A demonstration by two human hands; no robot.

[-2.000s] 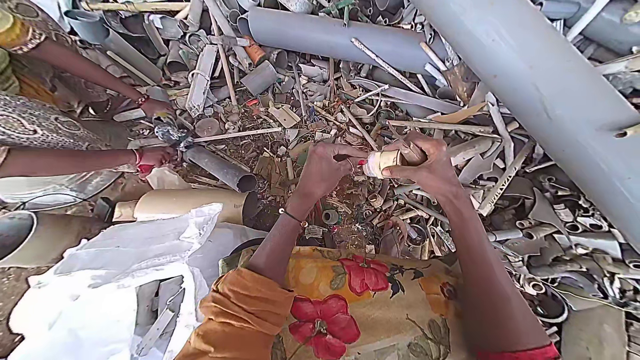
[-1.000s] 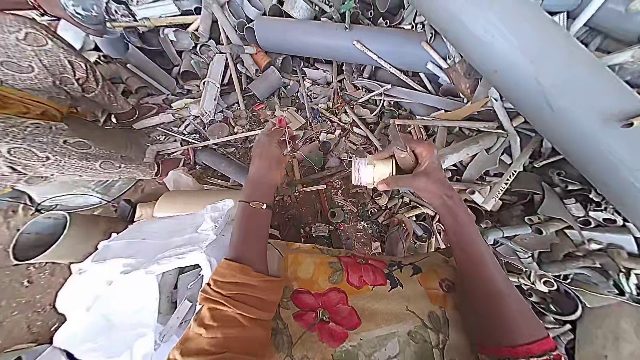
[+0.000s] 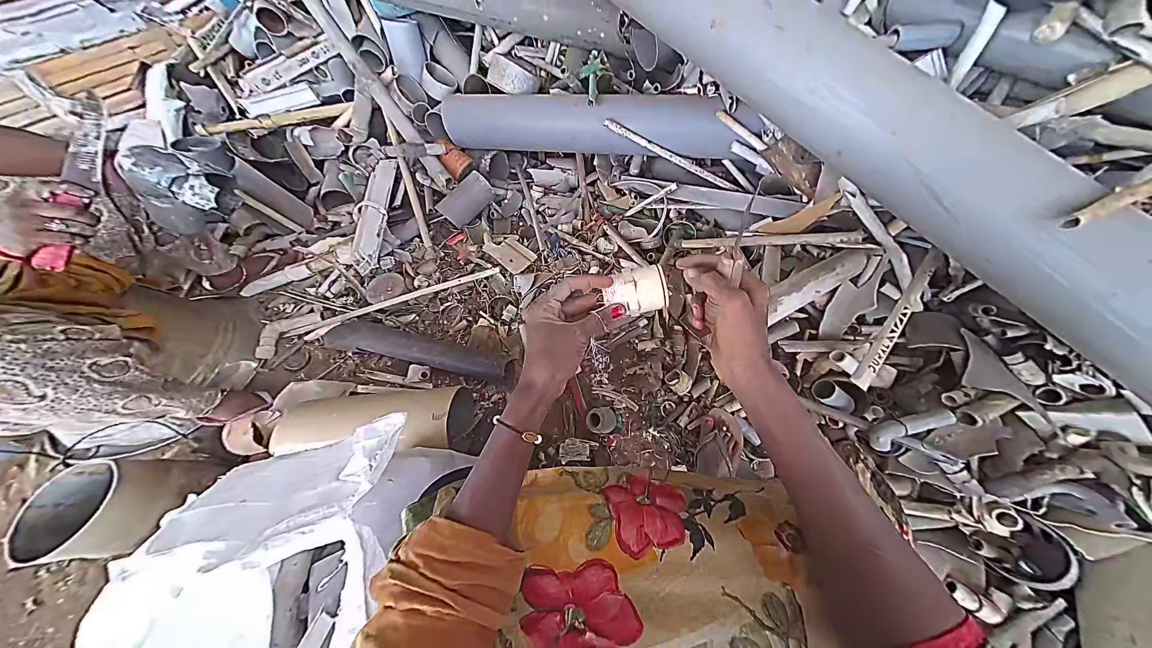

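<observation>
A short cream plastic pipe piece (image 3: 637, 290), with what looks like a label or wrapping on its left part, lies sideways in front of me. My left hand (image 3: 560, 335) grips its left end between thumb and fingers. At its right end is my right hand (image 3: 727, 310), fingers curled around a thin dark tool, perhaps a blade, that points up; its exact kind is unclear. Beneath both hands spreads a heap of cut pipe pieces and plastic scraps.
A large grey pipe (image 3: 909, 171) slants across the upper right. Another grey pipe (image 3: 585, 123) lies behind the heap. At lower left are a tan pipe (image 3: 369, 421) and a white sack (image 3: 234, 549) holding pieces. A co-worker's hand (image 3: 49, 220) shows at far left.
My left hand has come back from the heap, where it was one second ago, to the cream pipe piece. My right hand no longer wraps the piece. The co-worker has moved further left.
</observation>
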